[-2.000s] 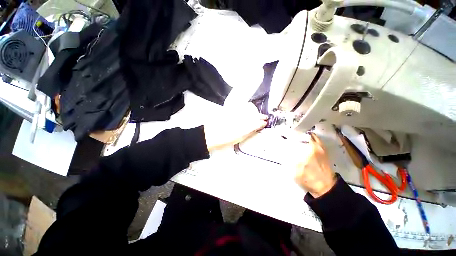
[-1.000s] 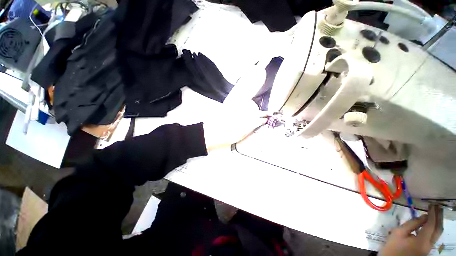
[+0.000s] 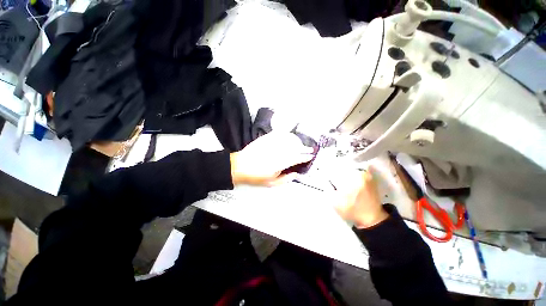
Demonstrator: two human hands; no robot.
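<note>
A dark cut piece (image 3: 304,160) lies under and beside the fingers of my left hand (image 3: 263,160), just left of the brightly lit presser foot and needle area (image 3: 328,141). My left hand holds the piece at its edge. My right hand (image 3: 363,200) is on the white table right of the needle area, with its fingers bent. The glare washes out its fingertips, so I cannot tell if it holds anything. The off-white sewing machine (image 3: 473,113) fills the right side.
Black layered cut pieces (image 3: 102,89) lie left of the machine. Orange-red-handled scissors (image 3: 436,220) and a blue pen (image 3: 476,246) lie under the arm at the right. More black cloth (image 3: 323,15) lies at the far table edge. Ruler-like marks run along the near right edge.
My right hand has come back from the lower right edge to beside the needle area. My left hand has shifted, and the dark piece now shows on the near side of its fingers.
</note>
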